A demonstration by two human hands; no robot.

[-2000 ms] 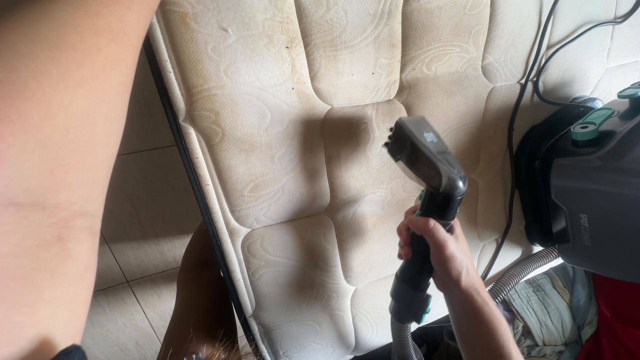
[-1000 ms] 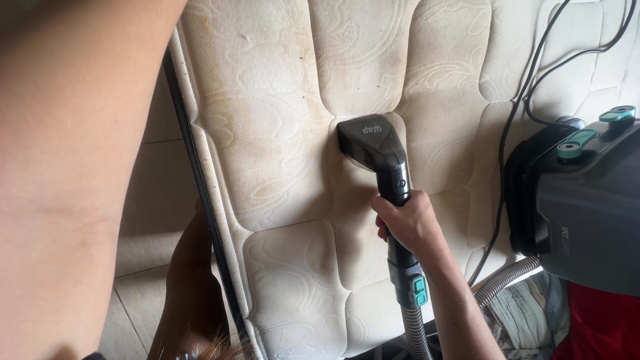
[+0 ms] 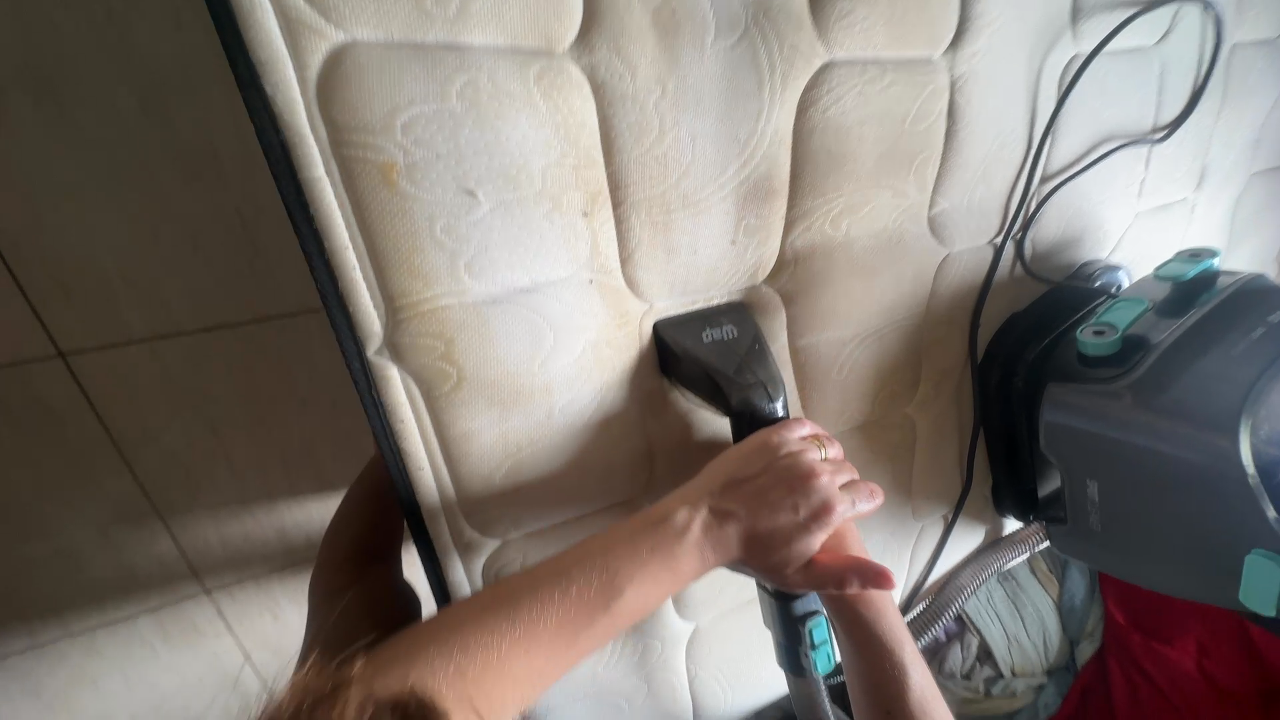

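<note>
A black Wap upholstery nozzle [image 3: 715, 350] rests on the quilted cream mattress [image 3: 480, 230], which shows yellowish stains. My left hand [image 3: 785, 505], with a ring on one finger, comes across from the left and lies over the nozzle's handle and my right hand. Mostly covered by it, my right hand [image 3: 845, 550] is around the same handle. Below both hands, the handle has a teal trigger or switch [image 3: 821, 644], and a hose runs down from it.
A grey extraction cleaner [image 3: 1160, 440] with teal latches stands on the right. Its ribbed hose [image 3: 980, 580] passes by bundled cloths [image 3: 1010, 620] and a red fabric [image 3: 1150, 650]. A black cable [image 3: 985, 330] loops over the mattress. Tiled floor [image 3: 180, 420] lies beyond the mattress's dark edge.
The nozzle, raised two seconds ago, came down onto the mattress. My left hand has come over to the handle and my right hand; earlier, only my right hand was on the handle.
</note>
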